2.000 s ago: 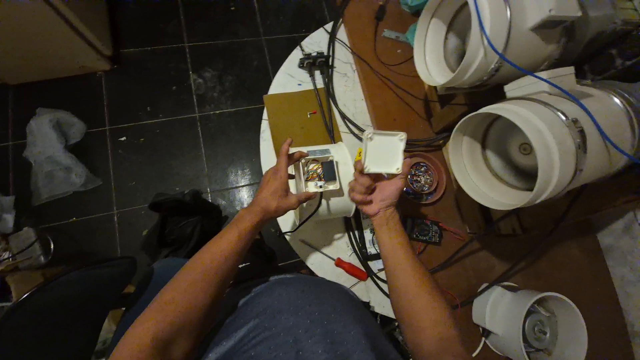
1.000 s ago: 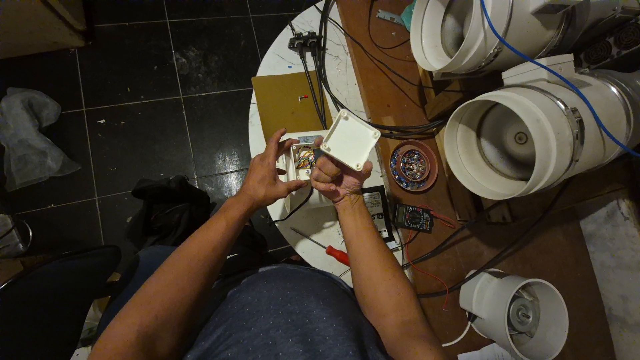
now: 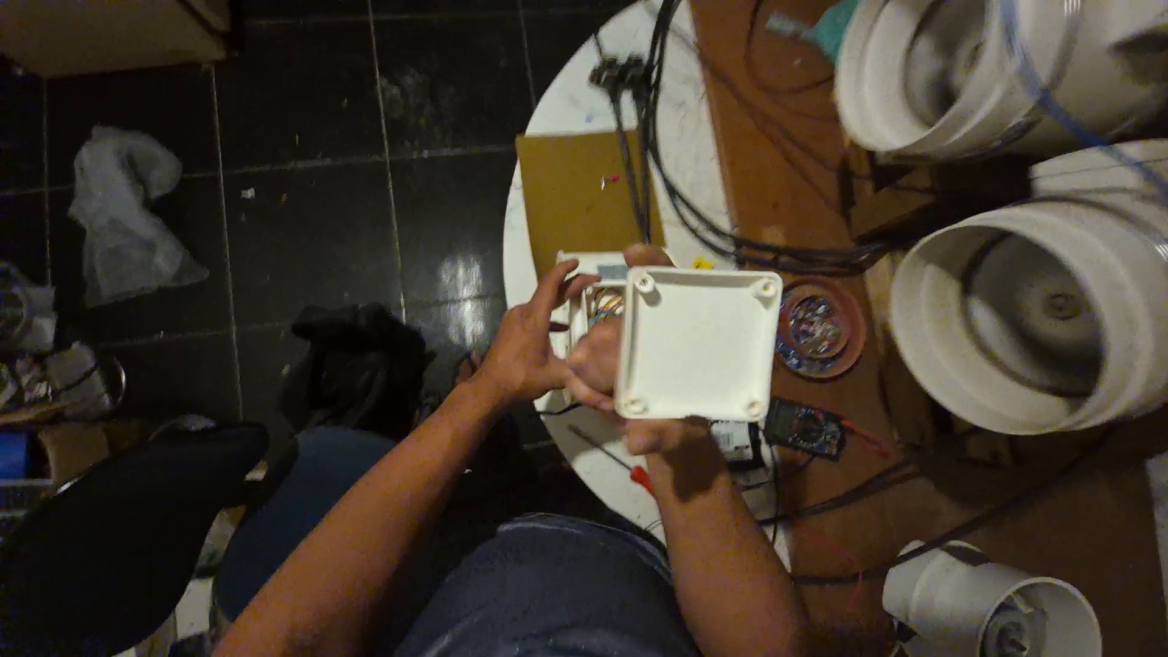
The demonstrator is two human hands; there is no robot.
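Observation:
My left hand (image 3: 534, 351) grips the left side of a small white plastic junction box (image 3: 578, 321), whose open top shows coloured wires (image 3: 606, 301). A square white plastic cover (image 3: 701, 345) is held by my right hand (image 3: 607, 360), its hollow inside with corner screw posts facing up. The cover hides part of that hand and the right side of the box. Some fingers of my right hand reach to the box's edge; whether they touch the wires cannot be told. A black cable (image 3: 568, 409) comes out near the box's lower end.
A brown board (image 3: 570, 196) and black cables (image 3: 671, 187) lie beyond the box. Right of the cover are a bowl of small parts (image 3: 821, 328) and a multimeter (image 3: 803, 429). A red-handled screwdriver (image 3: 641, 478) lies nearer me. White duct fans (image 3: 995, 319) stand at the right.
My right hand has brought the cover from beside the box to partly over it, with the cover's inside facing up. The left hand has kept its hold on the box.

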